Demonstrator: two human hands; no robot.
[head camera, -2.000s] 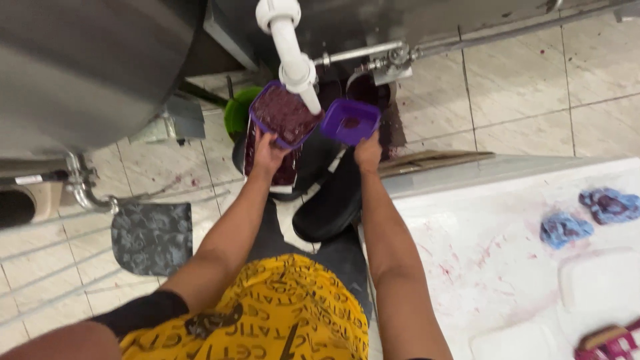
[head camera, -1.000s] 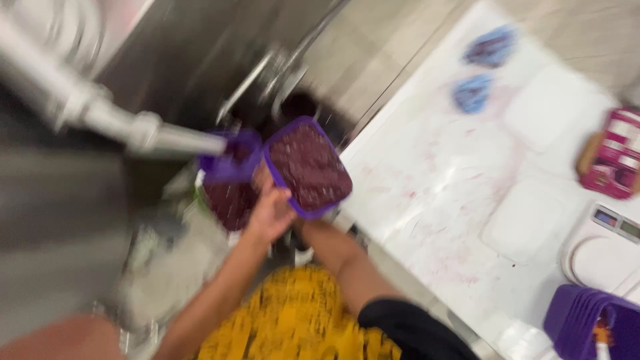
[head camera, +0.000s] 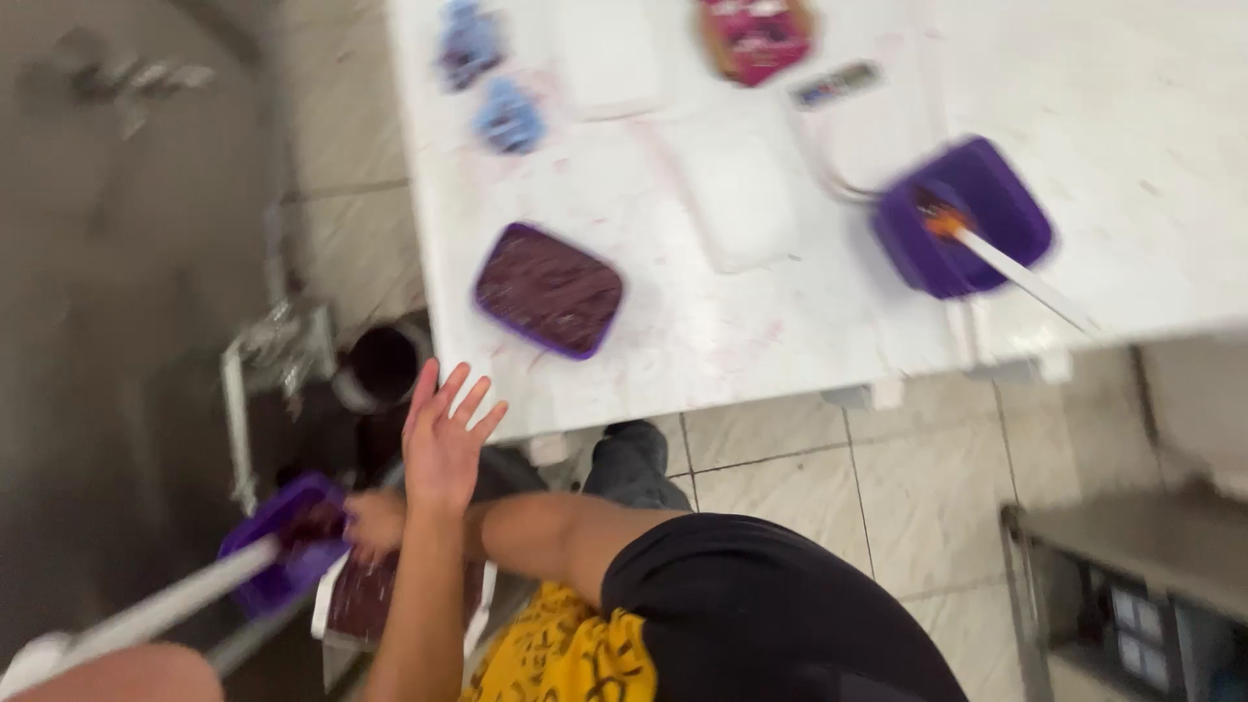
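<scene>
My left hand is raised with its fingers spread and nothing in it, beside the left edge of the white table. Just beyond its fingertips, a purple tub full of dark purple pulp stands on the table. Lower left, my right hand grips the rim of another purple tub, which has some dark pulp inside; a white pipe passes in front of it. My right arm crosses under the left one. Below that hand, a white-edged container holds dark purple pulp, partly hidden by my left forearm.
On the white table lie two crumpled blue items, white lids, a pink package, a scale and purple tubs with a white-handled tool. A steel tap assembly and round container are at left.
The full purple tub has gone from my left hand onto the table, and that hand has let go. The other purple tub remains in my right hand. The view has swung toward the table.
</scene>
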